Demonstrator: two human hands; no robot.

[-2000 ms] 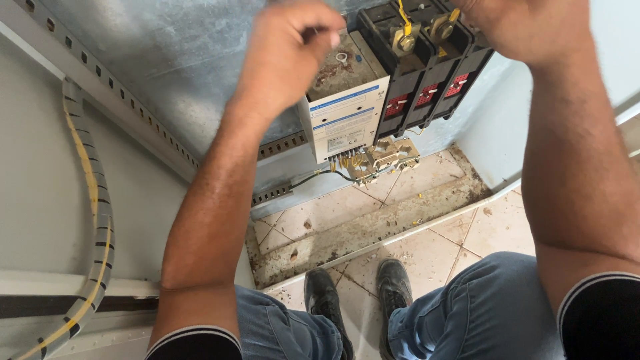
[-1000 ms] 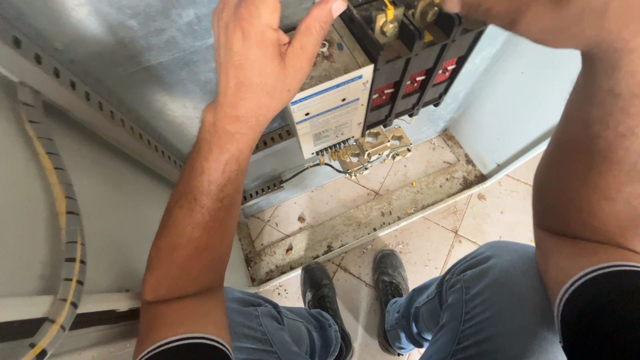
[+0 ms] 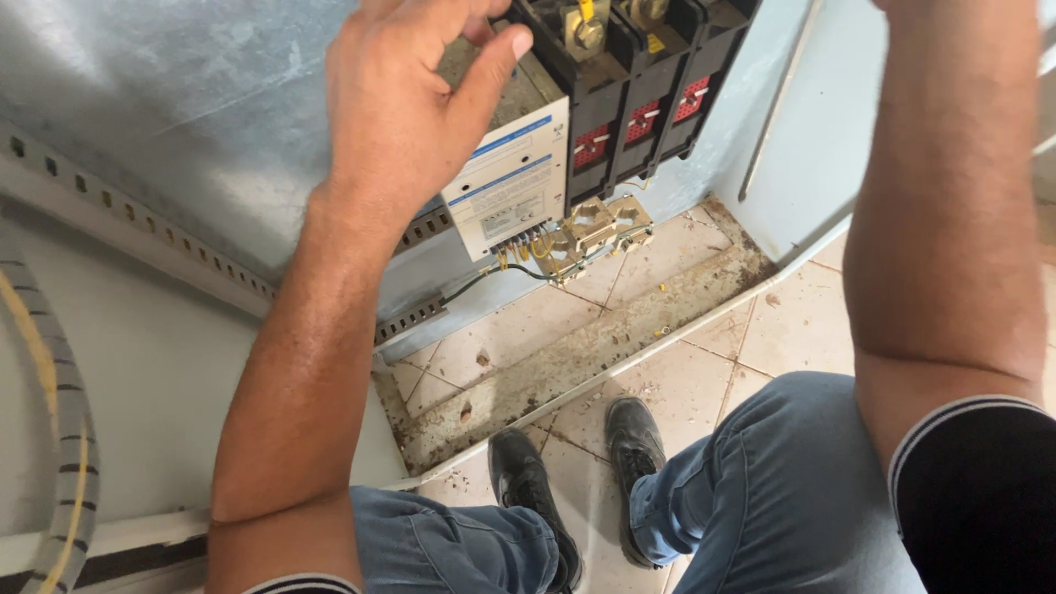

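My left hand [image 3: 404, 103] is raised at the top, over the dusty top of a beige control module [image 3: 516, 177] with blue-striped labels. Its thumb points right; the other fingertips are cut off or hidden, so whether they hold anything cannot be told. Right of the module stands a black three-pole switchgear block [image 3: 639, 107] with red inserts. A brass-coloured terminal with a bolt [image 3: 589, 33] and a yellow lead sits in its top. Thin yellow wires [image 3: 540, 245] run from the module's lower terminal strip. My right forearm reaches up at the right; the hand is almost wholly beyond the top edge.
Metal clamp-like parts [image 3: 590, 227] hang below the module. A slotted metal rail [image 3: 132, 214] crosses the left. Spiral-wrapped cable [image 3: 70, 429] runs down the far left. The cabinet's dirty bottom frame [image 3: 577, 355] lies before my shoes [image 3: 528, 487], on a tiled floor.
My right hand has gone up and right, nearly out of view. My left hand has moved from its pose over the module, its thumb now extended rightward. The view has shifted somewhat.
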